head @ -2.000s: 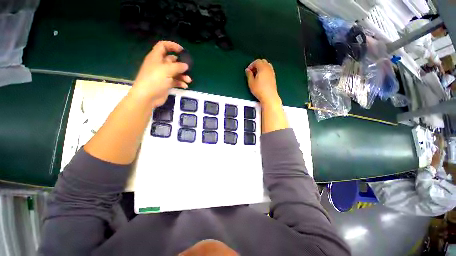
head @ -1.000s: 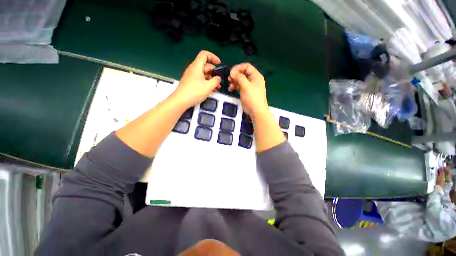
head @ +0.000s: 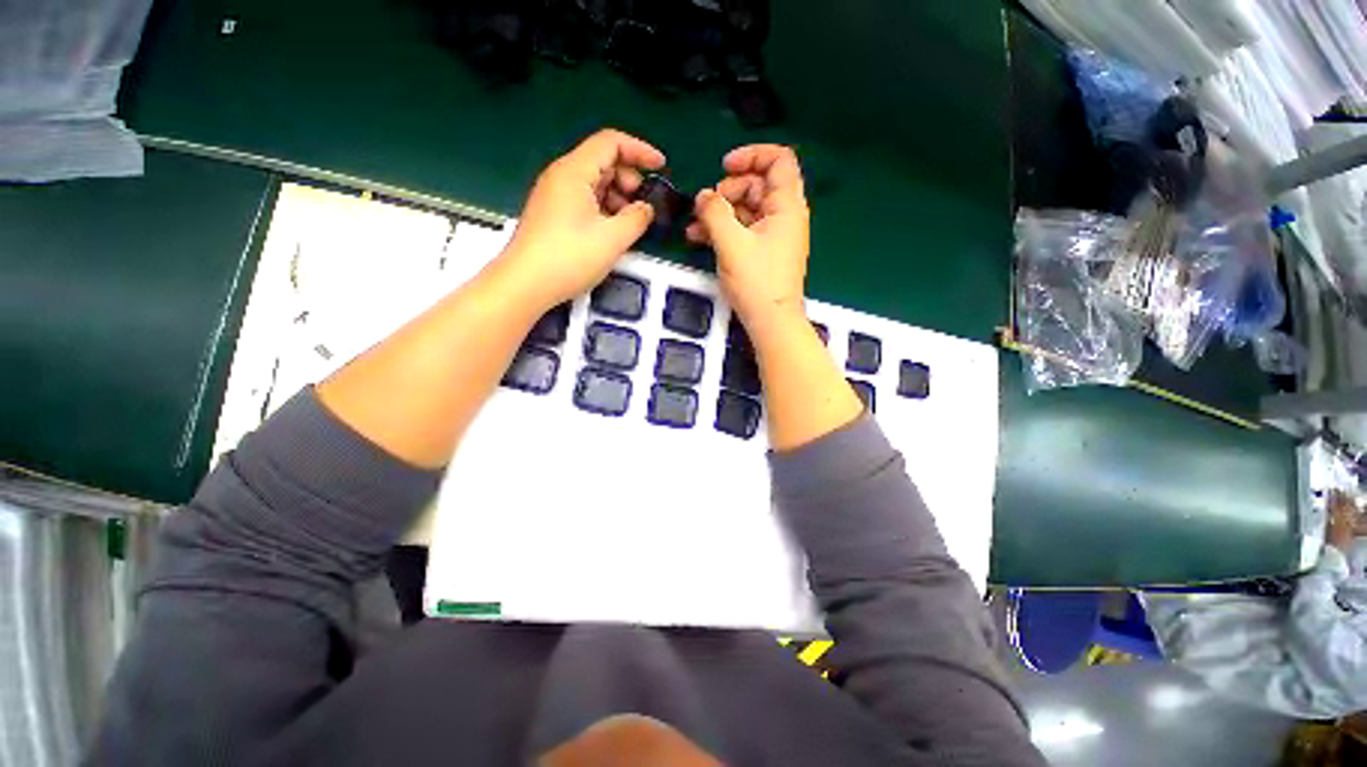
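Observation:
A small black part point(head: 661, 196) is between my two hands, just beyond the far edge of the white foam tray point(head: 630, 517). My left hand point(head: 588, 217) grips it between thumb and fingers. My right hand point(head: 756, 225) is at its right side, fingers curled, the fingertips at a dark piece; the exact contact is hard to see. Rows of black housings point(head: 679, 361) lie in the tray's far half, and my forearms hide some of them. A few more housings point(head: 864, 352) show right of my right forearm.
A heap of black parts point(head: 645, 38) lies on the green mat point(head: 885, 135) at the back. A cream board point(head: 323, 322) lies at left. White stacked trays point(head: 68, 90) are at far left. Clear bags point(head: 1079, 292) are at right. Another person's sleeve point(head: 1274, 637) shows at far right.
My left hand has moved from the left over to the middle with the black part, and my right hand has come to meet it. Over the last second both hands stay together.

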